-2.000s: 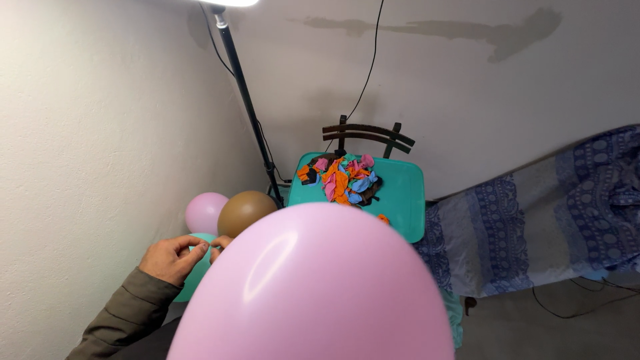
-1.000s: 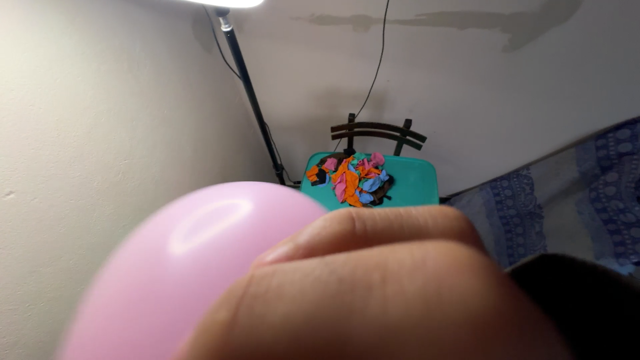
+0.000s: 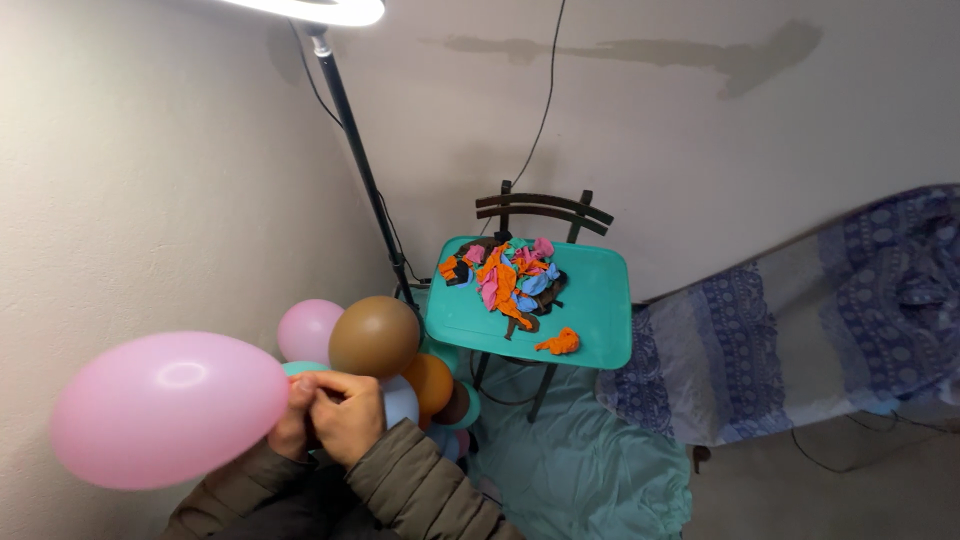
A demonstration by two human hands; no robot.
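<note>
A large inflated pink balloon (image 3: 172, 411) lies sideways at the lower left, its neck end pointing right. My right hand (image 3: 349, 416) pinches at that neck, with the fingers curled and touching my left hand. Partly behind it, my left hand (image 3: 291, 424) also grips the neck end; the neck itself is mostly hidden by the fingers. Just past my hands are more inflated balloons: a brown balloon (image 3: 374, 337), a smaller pink balloon (image 3: 309, 331) and an orange balloon (image 3: 429, 386). Limp uninflated balloons (image 3: 502, 281) lie heaped on a green tray (image 3: 600, 300).
The tray rests on a dark chair (image 3: 544, 206). A black lamp stand (image 3: 360, 157) with a bright ring light (image 3: 330, 9) rises at the left near the wall. Green cloth (image 3: 577, 457) covers floor below the chair. A blue patterned cloth (image 3: 787, 322) hangs at the right.
The large pink balloon has moved from the lower centre to the left. A hand that filled the foreground one second ago is now lower and farther off, with both hands together at the balloon's neck.
</note>
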